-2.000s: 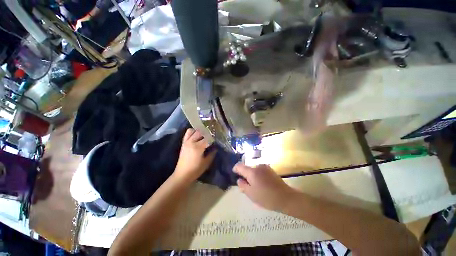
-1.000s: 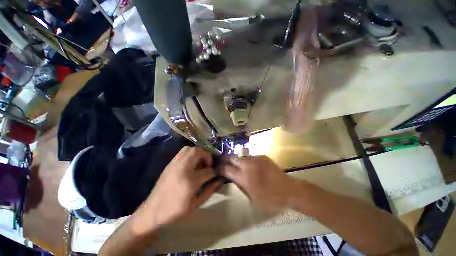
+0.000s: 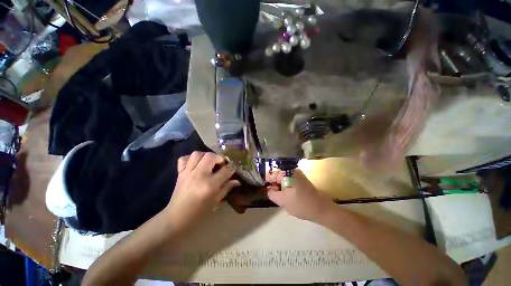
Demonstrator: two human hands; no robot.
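The black garment (image 3: 129, 184) with grey panels (image 3: 159, 137) and a white curved edge piece (image 3: 60, 184) lies left of the cream sewing machine head (image 3: 342, 95). My left hand (image 3: 200, 181) presses on the garment's dark edge just left of the needle area, fingers bent. My right hand (image 3: 300, 195) pinches the dark cloth (image 3: 252, 196) with thumb and fingertips beside the presser foot (image 3: 287, 180). The needle itself cannot be made out. The shiny take-up lever guard (image 3: 231, 111) stands above my left fingers.
A dark green-grey holder (image 3: 228, 28), a pearl bead cluster (image 3: 291, 34) and a pink cloth scrap (image 3: 412, 100) are on the machine head. A green-handled tool (image 3: 458, 185) lies right of the bed. A brown board (image 3: 28, 195) is at the left.
The machine head looms larger after a view shift. My hands were close together over the cloth a second ago; now they are farther apart, with the dark cloth showing between them.
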